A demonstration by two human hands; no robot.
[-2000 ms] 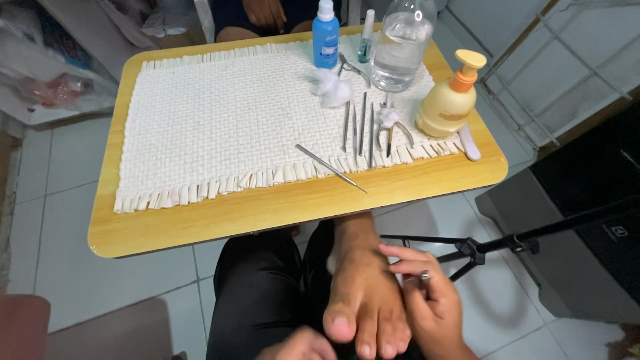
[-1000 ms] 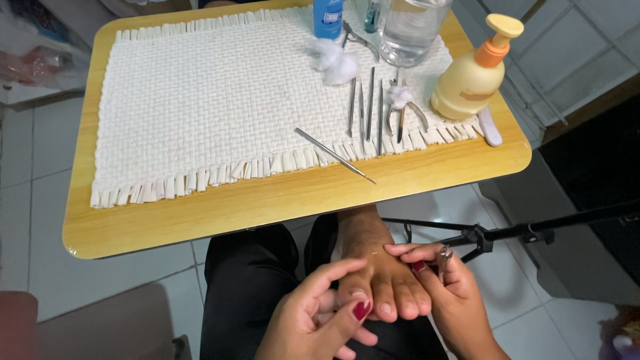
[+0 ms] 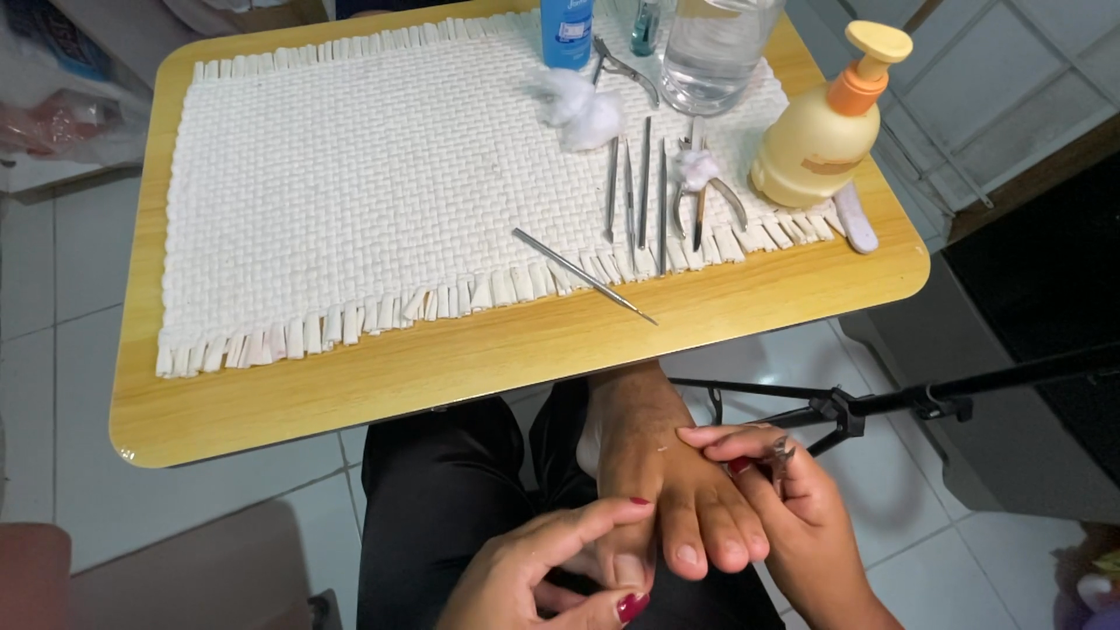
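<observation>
Another person's bare foot (image 3: 652, 464) rests on my lap, over black trousers. My left hand (image 3: 560, 564) is around the big toe, its red-nailed index finger on top and the thumb by the toe's tip. Along the foot's right side lies my right hand (image 3: 783, 499), wearing a ring, fingertips on the upper foot and by the small toes. On the table above, a thin metal nail tool (image 3: 582, 276) lies slanted across the fringe of a white woven mat (image 3: 350, 192). Several metal tools (image 3: 645, 184) lie beside it, near a cuticle nipper (image 3: 735, 201) with cotton on it.
The wooden table (image 3: 350, 394) spans above the foot. On it stand a yellow pump bottle (image 3: 818, 140), a clear bottle (image 3: 717, 52) and a blue bottle (image 3: 567, 31), near cotton wool (image 3: 582, 109) and a second nipper (image 3: 626, 70). A black tripod (image 3: 840, 407) stands on the right.
My left hand has come up from the bottom edge to the big toe. My right hand remains at the foot's side. The view has shifted somewhat.
</observation>
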